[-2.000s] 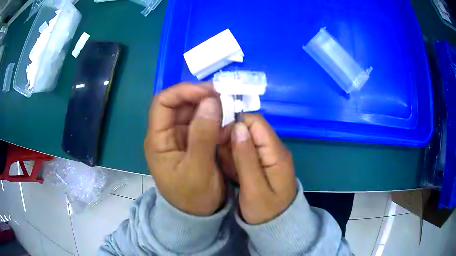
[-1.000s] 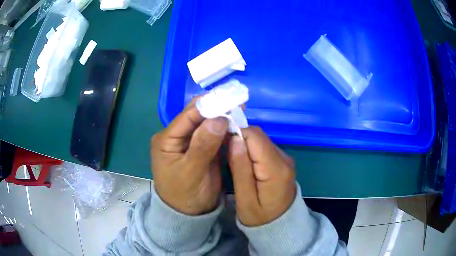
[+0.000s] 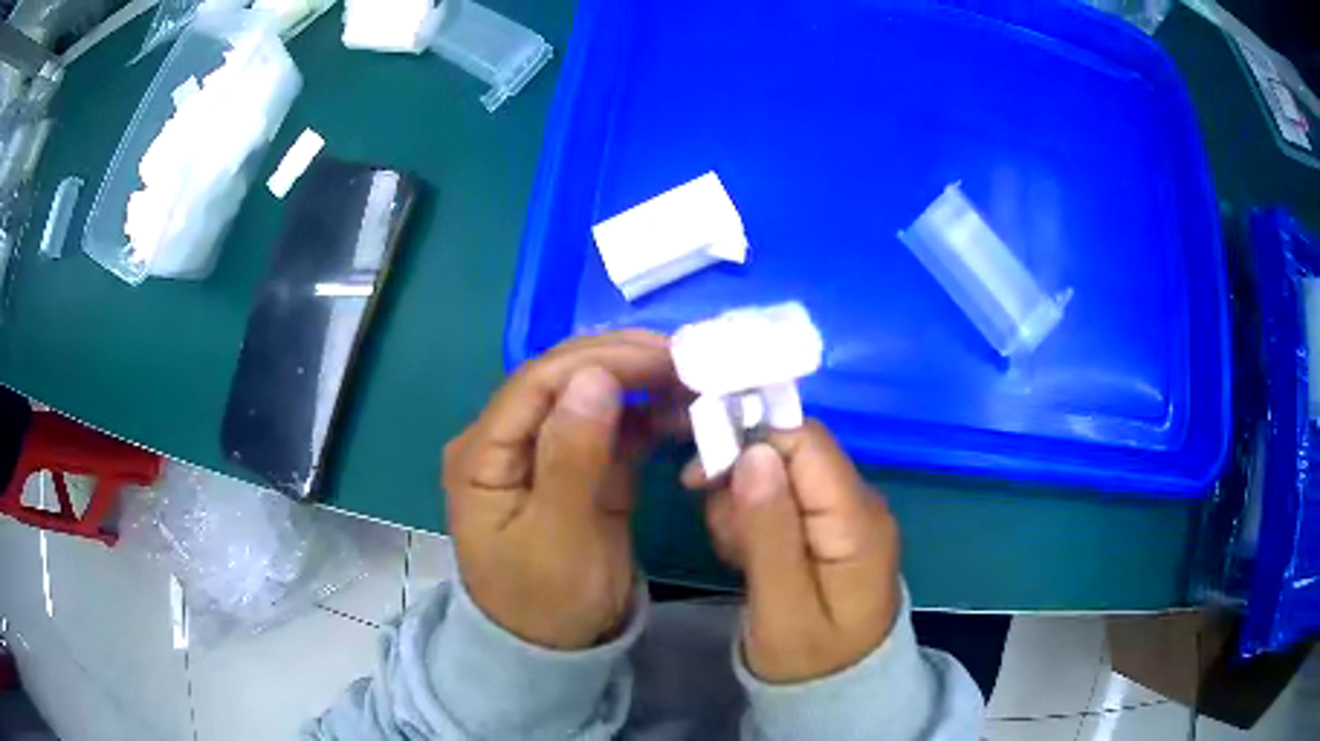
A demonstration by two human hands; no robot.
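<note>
A small white unit [image 3: 747,352] with a rounded top and white flaps below is held up over the near edge of the blue tray [image 3: 869,434]. My right hand [image 3: 811,543] pinches its lower part between thumb and fingertips, where a small dark bit shows. My left hand [image 3: 557,485] is at its left side, with fingertips near or touching it; the contact is unclear. A white absorbent block [image 3: 672,235] lies in the tray just behind the unit. A clear sleeve [image 3: 984,271] lies in the tray to the right.
On the green bench [image 3: 420,420] are a black smartphone [image 3: 322,319], a small white strip [image 3: 295,162] and a clear tub [image 3: 109,217] of white pieces. Another clear sleeve [image 3: 492,51] touches a white block [image 3: 387,23] at the back. A blue tray [image 3: 1288,478] stands at the right edge.
The view has shifted, so the bench things sit lower and further right. The white unit has been turned, its rounded top now level, and my left thumb has come off its front.
</note>
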